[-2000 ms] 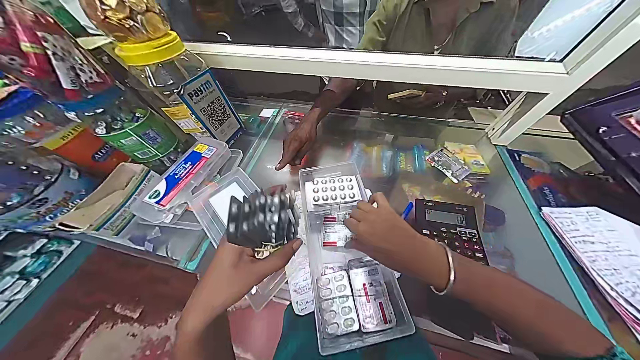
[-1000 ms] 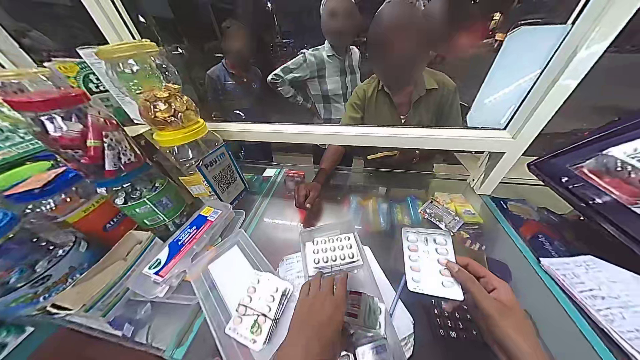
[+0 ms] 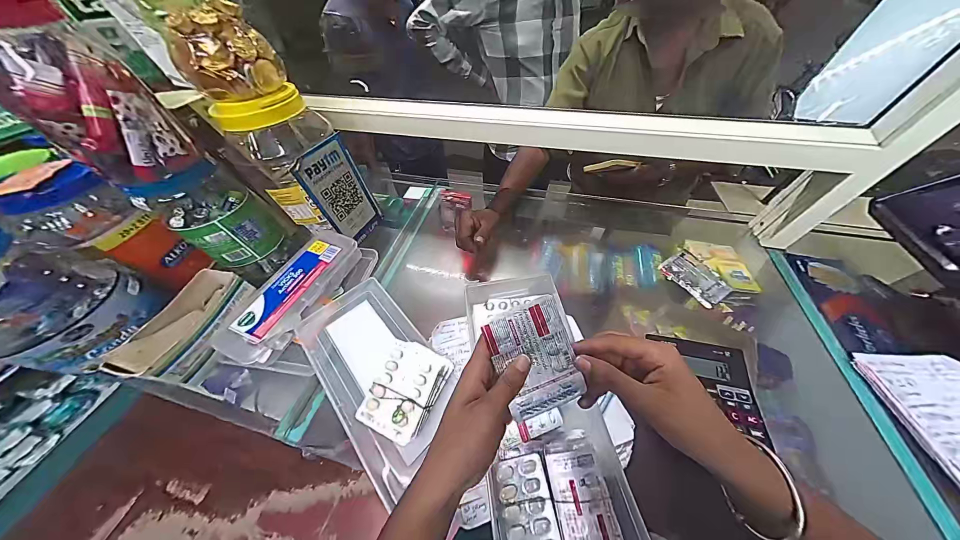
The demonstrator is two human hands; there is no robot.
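My left hand [image 3: 484,405] grips foil blister strips [image 3: 534,349] bearing printed writing and red bands. My right hand [image 3: 637,382] pinches their right edge between thumb and fingers. Below them, a long clear plastic box [image 3: 611,450] holds more strips, among them silver tablet blisters [image 3: 525,487] and a banded bundle [image 3: 581,491]. To its left lies a second clear plastic tray [image 3: 319,322] with a rubber-banded stack of white blister packs [image 3: 405,386] inside. Part of a pill blister with round tablets shows behind the held strips.
A calculator [image 3: 709,367] lies right of the box, beyond it a notebook [image 3: 911,397]. Plastic jars [image 3: 225,225], a QR-code stand [image 3: 341,187] and a boxed product [image 3: 289,289] stand at left. Across the glass counter [image 3: 495,262], a person's hand [image 3: 476,229] rests under the window frame [image 3: 600,142].
One second ago my right hand held a white blister pack and my left hand was over the box. Now both hands are on foil strips above it.
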